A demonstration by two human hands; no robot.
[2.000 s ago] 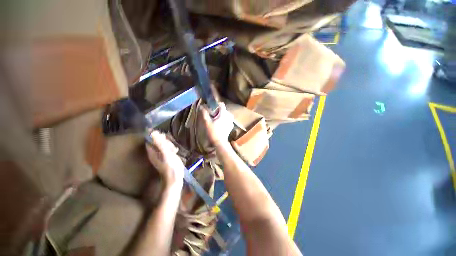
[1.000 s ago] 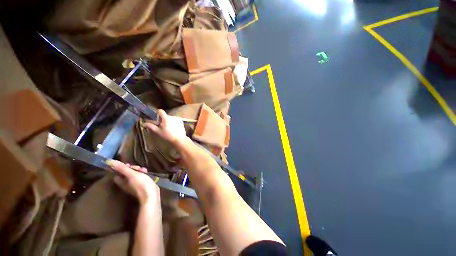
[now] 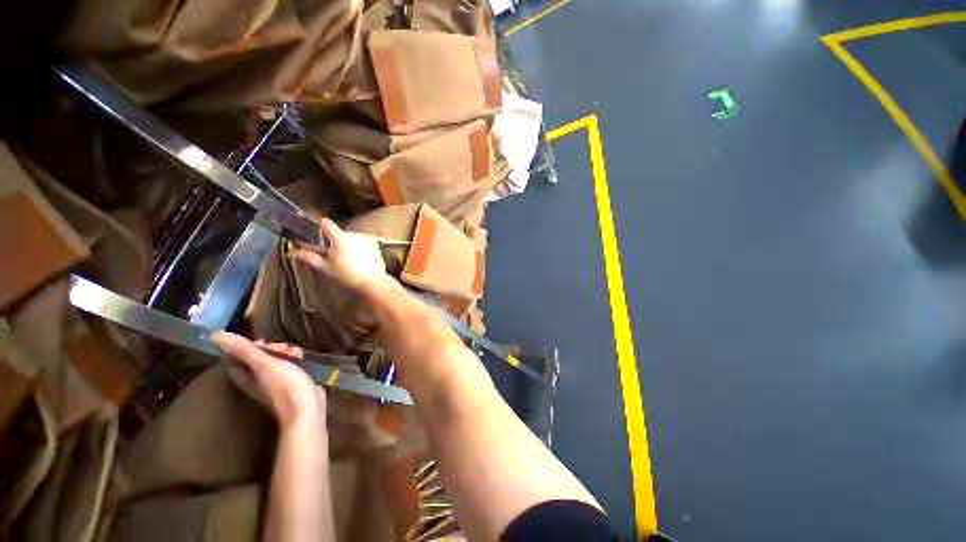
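Observation:
A metal bag rack (image 3: 138,309) stands in front of me, with two flat silvery uprights joined by crossbars. My left hand (image 3: 265,373) is on the lower upright, fingers against the bar. My right hand (image 3: 344,254) is closed around the other upright, farther up in the picture. Tan tote bags with orange-brown patches (image 3: 436,85) hang in bunches on both sides of the rack. More brown bags (image 3: 191,466) hang below my left hand. The hanging arms are mostly hidden by the bags.
Glossy grey-blue floor (image 3: 763,318) lies to the right, with a yellow line (image 3: 614,296) running beside the rack and another yellow corner at the upper right. A small green mark (image 3: 723,104) is on the floor. A pale thing (image 3: 517,143) sits behind the bags.
The rack has swung round in the view since two seconds ago, its uprights now slanting left. In the last second it has shifted slightly left. Both hands have stayed on the uprights.

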